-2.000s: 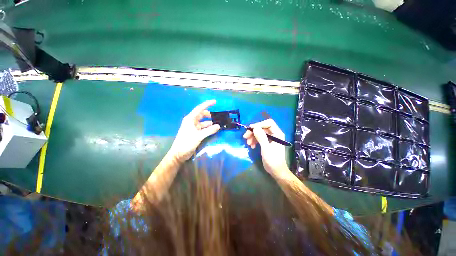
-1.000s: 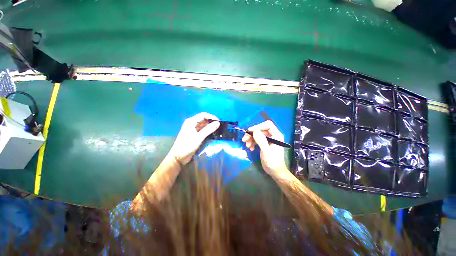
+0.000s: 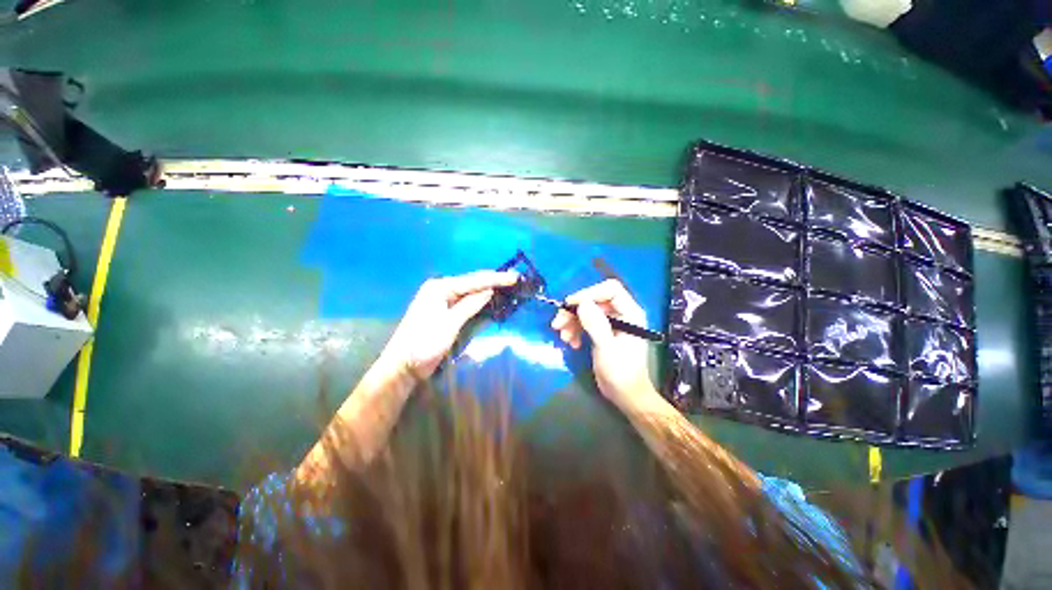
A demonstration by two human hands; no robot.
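My left hand (image 3: pixel 441 317) holds a small black plastic housing (image 3: pixel 517 288) between thumb and fingers, tilted, above the blue film (image 3: pixel 381 259). An open frame-like part of the housing points up and away. My right hand (image 3: pixel 608 337) grips a thin dark pen-like tool (image 3: pixel 629 328). Its tip is at the housing's right side; whether it touches cannot be told. The large black blister tray (image 3: pixel 821 300) lies to the right. One black part (image 3: pixel 719 378) sits in its near left pocket.
A pale double rail (image 3: pixel 404 187) crosses the green bench (image 3: pixel 231 265) beyond the film. A white box-shaped device (image 3: pixel 35 328) with cables stands at left, near a black bracket (image 3: pixel 115 167). A small dark strip (image 3: pixel 608 277) lies near the tray. Another dark tray shows at the right edge.
The housing was roughly level and now is tilted, its frame end raised away from me. The left fingers have shifted over it. The right hand still holds the tool at it. The view has shifted slightly.
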